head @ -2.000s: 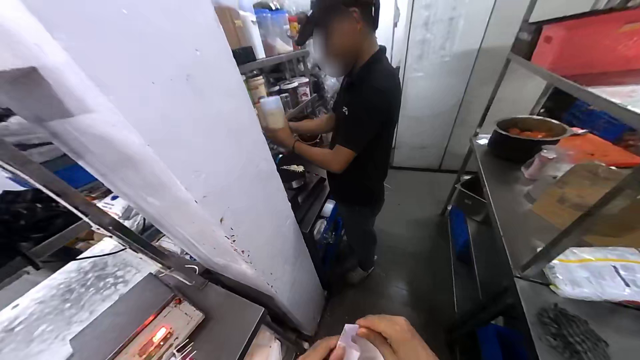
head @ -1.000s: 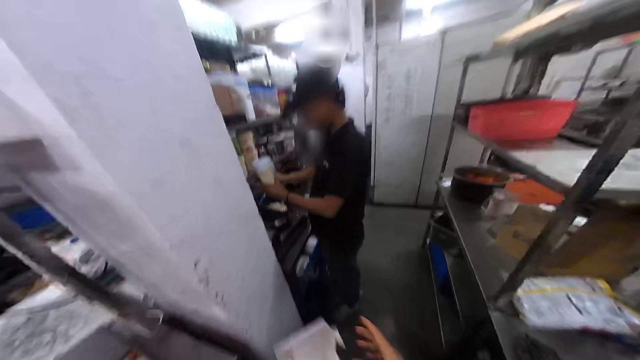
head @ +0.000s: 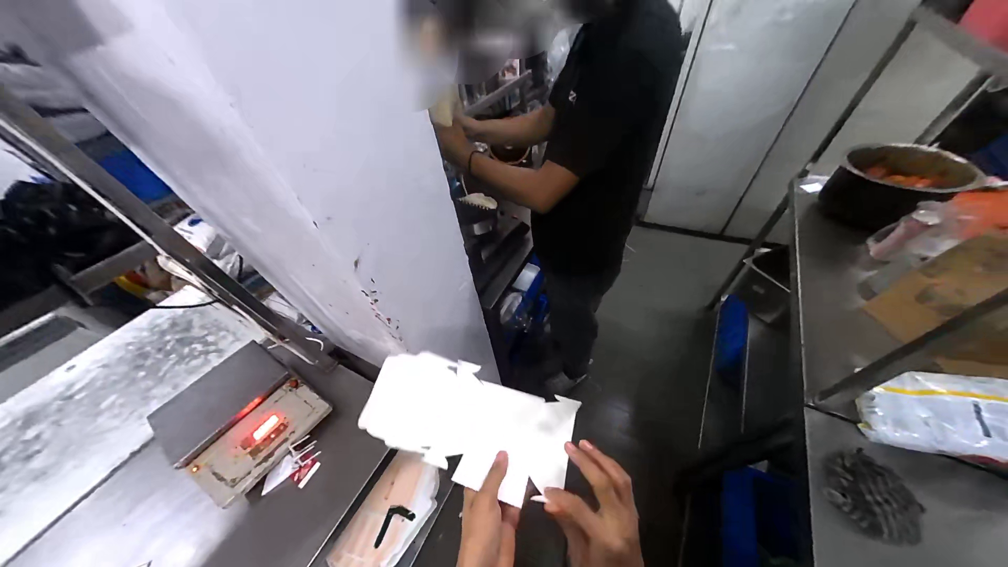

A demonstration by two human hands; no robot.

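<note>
A white die-cut sheet, like an unfolded paper carton with flaps and slits, (head: 472, 421) is spread flat in front of me, over the gap beside the counter. My left hand (head: 490, 508) grips its near edge, thumb or finger lying on top. At the sheet's right near corner is my right hand (head: 594, 504), fingers spread and curved; a small white flap tip shows by its fingertips, and whether it pinches that flap is unclear.
A digital scale (head: 260, 429) with a lit red display stands on the steel counter (head: 315, 465) at left. A white pillar (head: 354, 197) rises behind. A person in black (head: 606, 150) works beyond it. At right, a steel table (head: 835, 346) holds a pot (head: 898, 185) and a plastic packet (head: 937, 413).
Two seconds ago both hands were together on a small white piece low in view; now the white sheet is spread out and the hands are apart. The view has tilted down again since one second ago.
</note>
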